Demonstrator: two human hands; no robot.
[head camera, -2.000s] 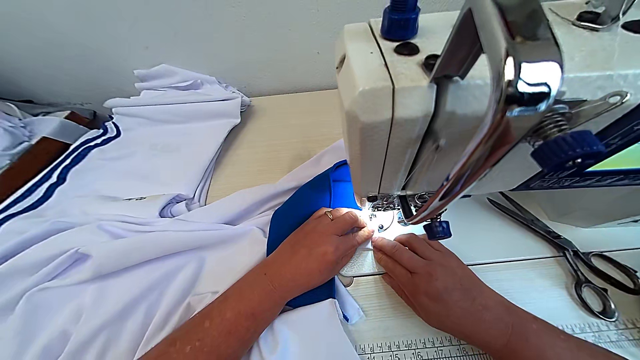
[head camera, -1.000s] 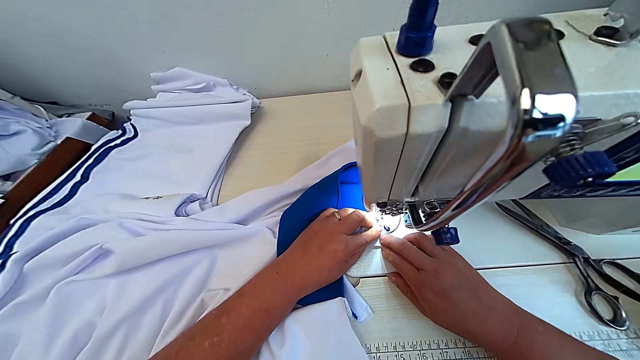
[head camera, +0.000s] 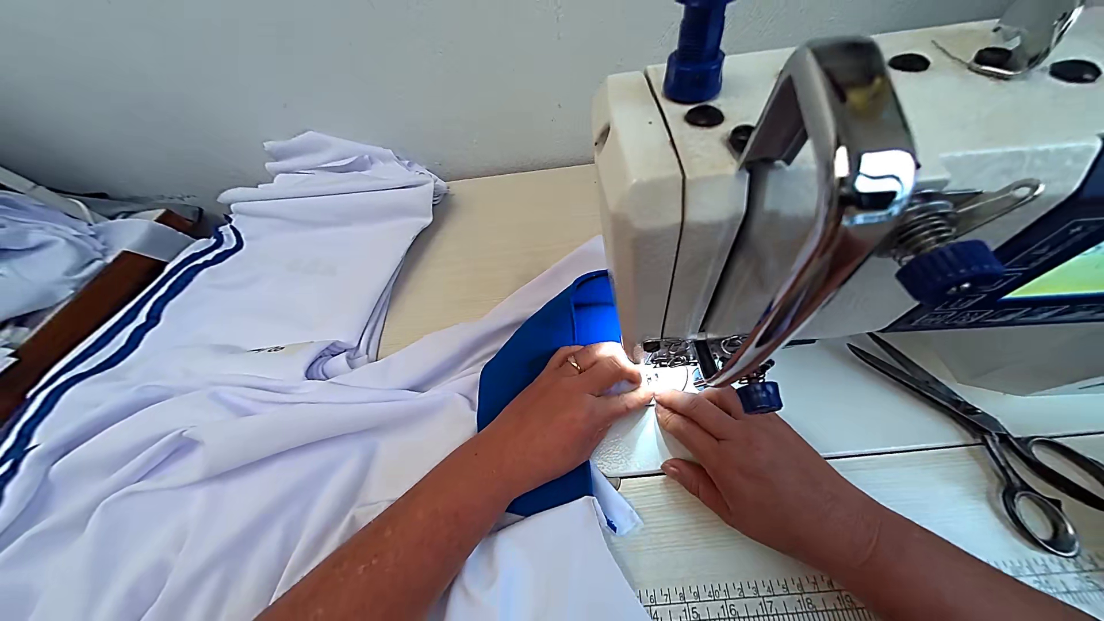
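My left hand (head camera: 565, 414), with a ring on one finger, rests on a blue fabric piece (head camera: 526, 362) joined to white fabric (head camera: 302, 457). Its fingertips press at the lit needle area of a white sewing machine (head camera: 642, 207). My right hand (head camera: 742, 457) lies just right of it, fingertips nearly meeting the left ones beside the presser foot. Whether the fingers pinch the cloth edge or only press it down cannot be told. The needle itself is hard to make out behind the metal guard.
Folded white fabric with dark blue stripes (head camera: 319, 250) lies at the left, near a brown wooden edge (head camera: 86, 310). Black-handled scissors (head camera: 992, 427) lie right of the machine head. A ruler scale (head camera: 742, 599) runs along the near table edge. A wall stands behind.
The view has shifted slightly. Both hands stay by the needle area, with no plain change in their hold or in the fabric.
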